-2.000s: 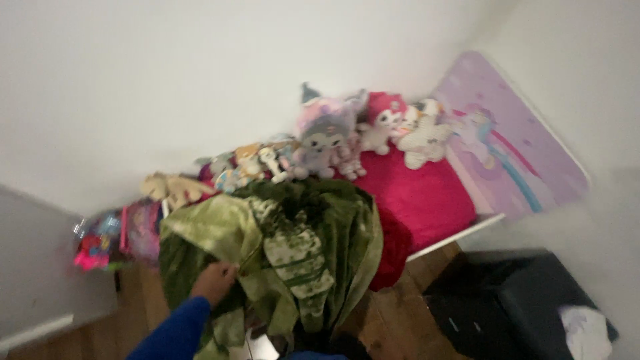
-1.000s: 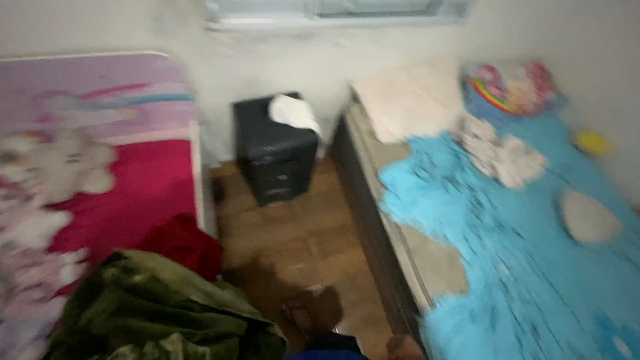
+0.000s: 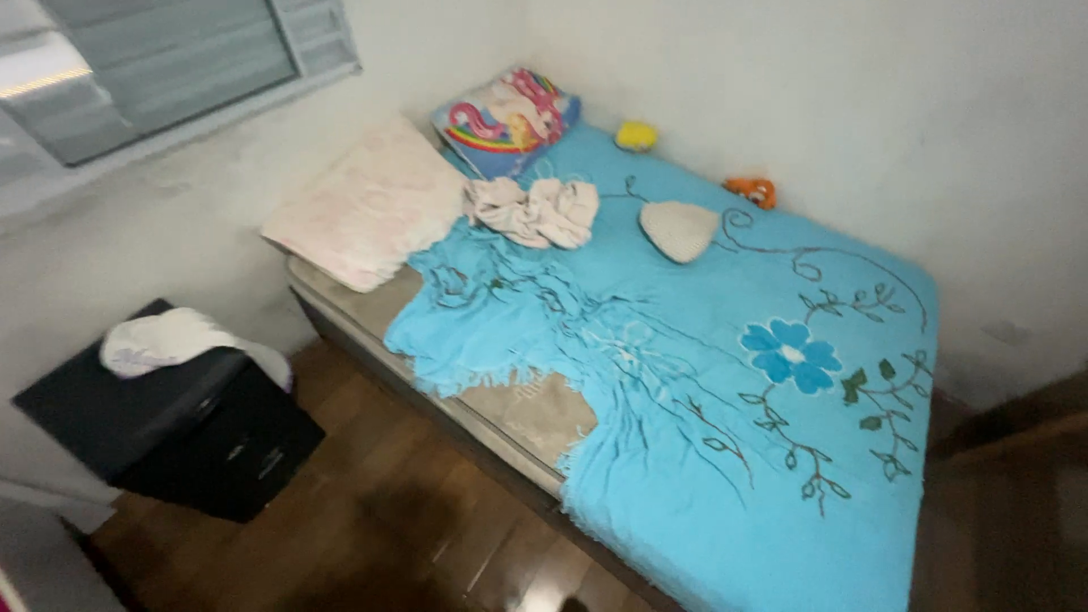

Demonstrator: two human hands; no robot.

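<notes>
Neither of my hands shows in the head view at this moment. A blue fringed bedspread with a flower and vine pattern lies rumpled over a bed, leaving part of the beige mattress bare along the near side. At the head of the bed rest a pale pink pillow and a unicorn-print pillow. A crumpled pale pink cloth lies beside them, and a cream knitted item sits near the middle of the bedspread.
A black nightstand with a white cloth on top stands left of the bed. A yellow item and an orange toy lie by the wall. A window is at upper left; wooden floor runs alongside.
The view has swung far right, from the toddler bed with plush toys to the blue-covered bed. My hand, earlier on a green blanket, has left the view, as has the blanket.
</notes>
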